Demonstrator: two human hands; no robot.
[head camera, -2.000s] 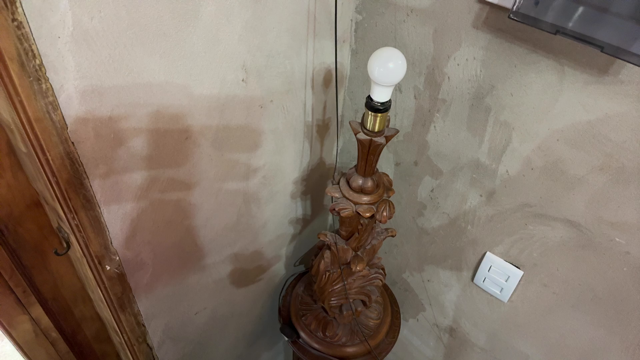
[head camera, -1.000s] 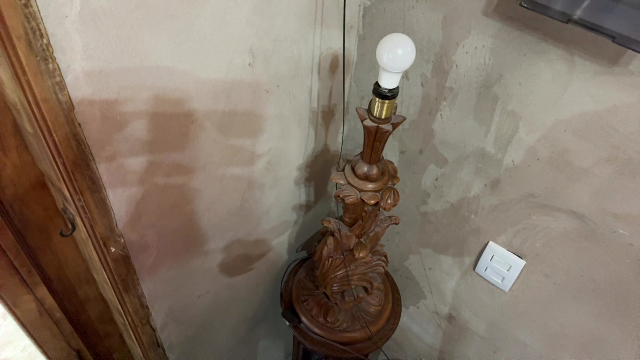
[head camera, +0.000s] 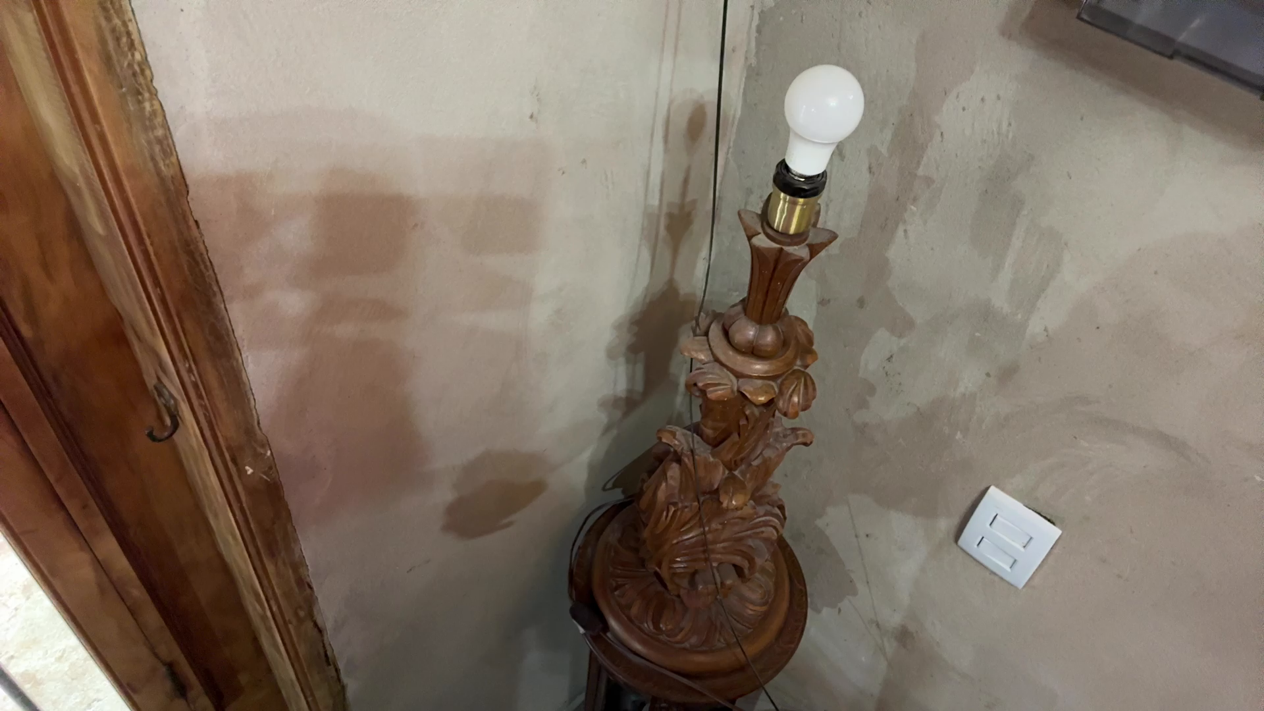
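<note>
Neither my left hand nor my right hand is in the head view. A carved wooden lamp base (head camera: 713, 523) with leaf shapes rises from a round wooden stand (head camera: 798, 592) in the corner. At its top, a white light bulb (head camera: 825, 105) sits in a brass and black socket (head camera: 793, 210), unlit. A thin dark cord (head camera: 719, 148) runs down the wall behind the lamp, and a cord with a small dark inline piece (head camera: 588, 618) lies at the stand's left edge.
On the left stands a wooden door frame (head camera: 227, 454) with a small metal hook (head camera: 164, 415). A white wall plate with two switches (head camera: 1009, 536) is on the right wall. The corner of a dark translucent plastic piece (head camera: 1175, 35) juts in at the upper right.
The view has shifted slightly, with more of the door frame showing. Nothing else has plainly changed.
</note>
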